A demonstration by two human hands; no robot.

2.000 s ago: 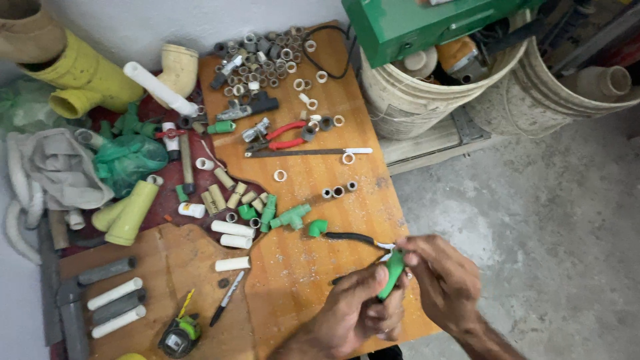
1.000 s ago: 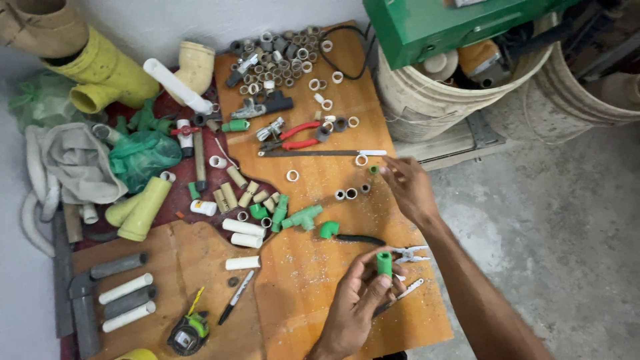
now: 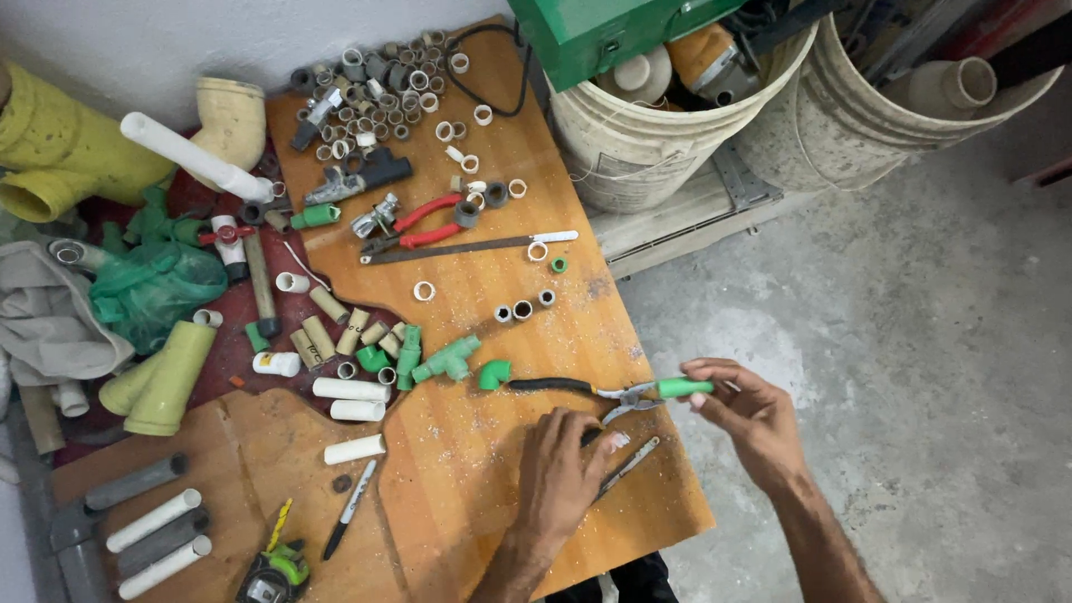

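Observation:
Between the thumb and fingers of my right hand (image 3: 741,410) is a short green plastic pipe piece (image 3: 684,387), just past the table's right edge. Its left end lies at the jaws of black-handled pliers (image 3: 628,395). My left hand (image 3: 565,469) rests over the lower pliers handle; whether its fingers grip it is hidden. A hacksaw blade (image 3: 628,467) lies to the right of that hand. A green elbow fitting (image 3: 495,374) sits by the upper handle's tip, with a green tee fitting (image 3: 448,358) to its left. A small green ring (image 3: 559,265) lies farther back.
Red-handled pliers (image 3: 431,219), a long dark blade (image 3: 469,249) and many cut pipe rings (image 3: 410,100) lie toward the back. White pipe pieces (image 3: 354,450), a marker (image 3: 350,509) and a tape measure (image 3: 275,574) are at the left. Buckets (image 3: 620,159) stand beyond the table.
My right hand has come back from the small green ring and now holds the green pipe piece, which was in my left hand. My left hand has moved onto the pliers.

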